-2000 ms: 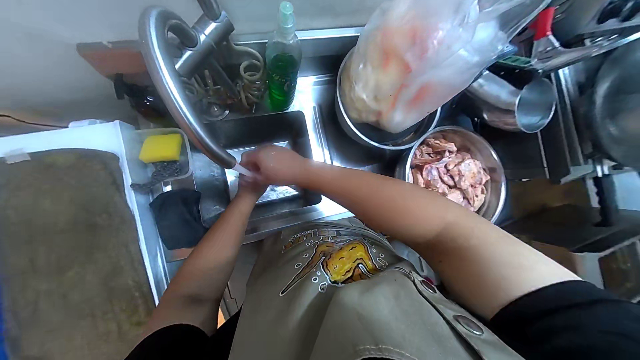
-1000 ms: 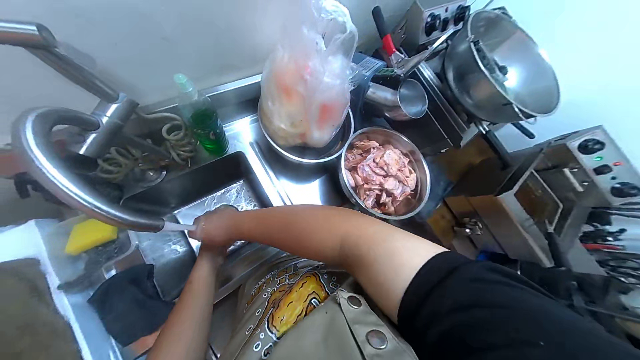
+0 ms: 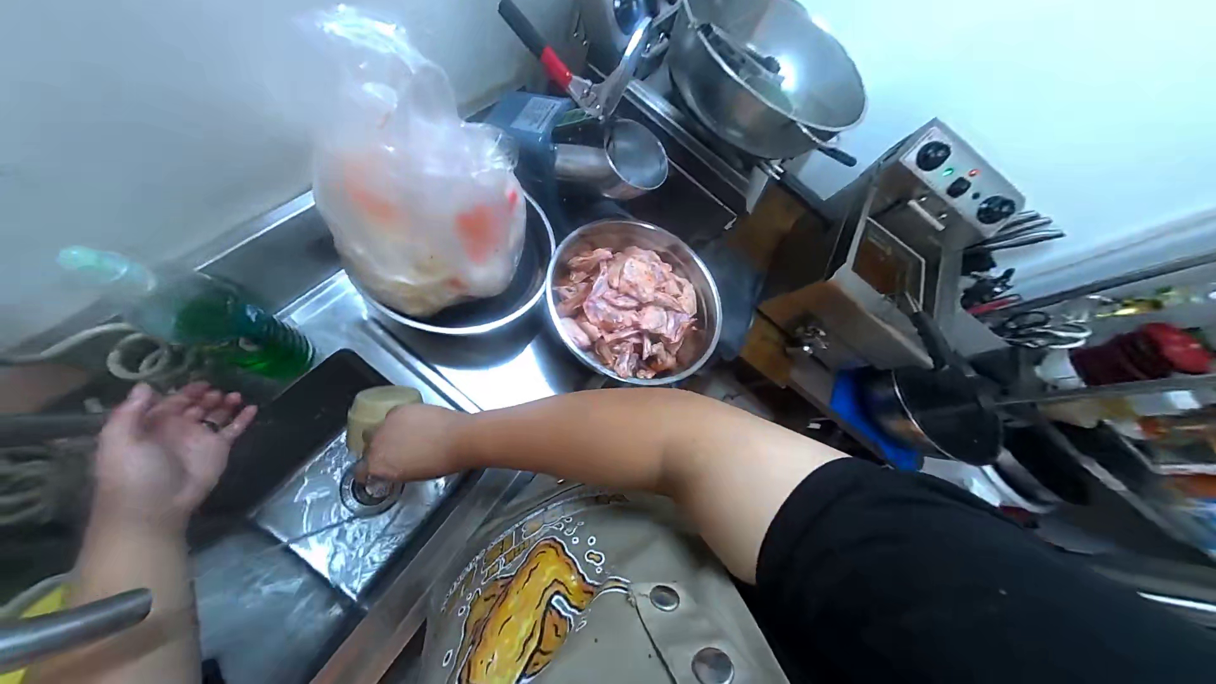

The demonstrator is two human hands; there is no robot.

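Observation:
My right hand is closed around a pale yellowish cup-like item over the drain of a stainless steel sink. Palm up and fingers spread, my left hand holds nothing at the sink's left side, just below a bottle of green liquid. Beyond the sink, a clear plastic bag with pale and orange contents rests in a large metal pot. To its right stands a steel bowl filled with raw meat pieces.
The curved metal faucet reaches in at lower left. Behind the bowl are a metal pitcher, red-handled tongs and a large steel pan. A fryer-like appliance with knobs and frying pans are at the right.
My hands were together at the faucet's end and are now apart. The left is spread at the left side; the right has the pale item. The view has swung right.

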